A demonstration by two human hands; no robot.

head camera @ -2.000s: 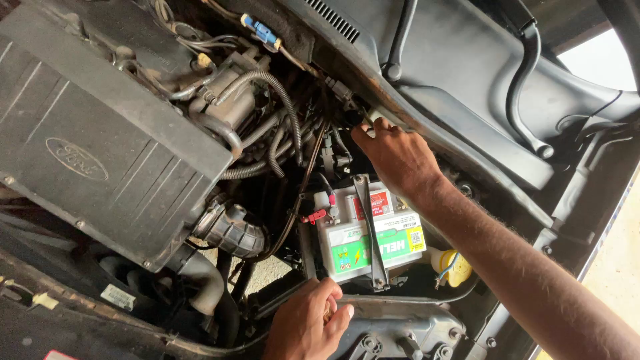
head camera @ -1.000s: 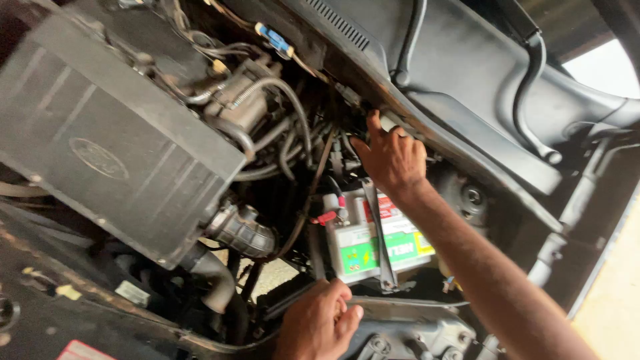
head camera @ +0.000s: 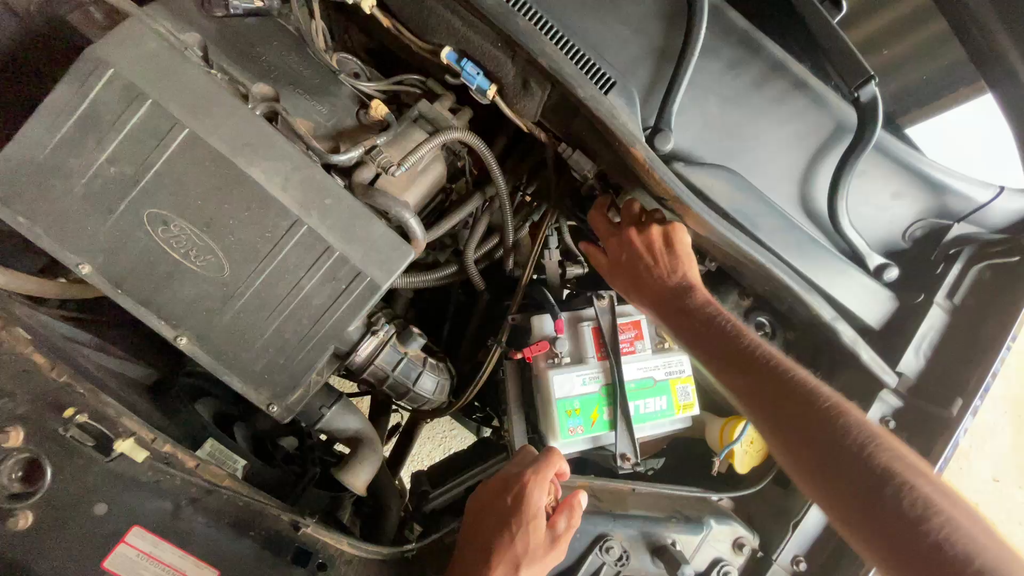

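Note:
My right hand (head camera: pixel 644 252) reaches to the firewall edge behind the car battery (head camera: pixel 588 424), its fingertips among wiring near a grey connector (head camera: pixel 578 162); what they touch is hidden. My left hand (head camera: pixel 524 508) rests by the front edge of the engine bay, just below the battery, with fingers curled; a small brownish thing shows between thumb and fingers, too unclear to name. A black metal hold-down strap (head camera: pixel 616 376) crosses the battery. A red terminal clamp (head camera: pixel 531 350) sits at the battery's left side.
The Ford engine cover (head camera: pixel 200 232) fills the left, with a ribbed black intake hose (head camera: pixel 408 372) beside it. Corrugated conduit (head camera: pixel 480 148) and a blue inline connector (head camera: pixel 470 74) lie above. A yellow cap (head camera: pixel 744 444) is right of the battery, and a headlamp housing (head camera: pixel 664 528) below.
The fingers of my right hand, more spread a second ago, are now bent down behind the battery. My left hand stays by the front edge.

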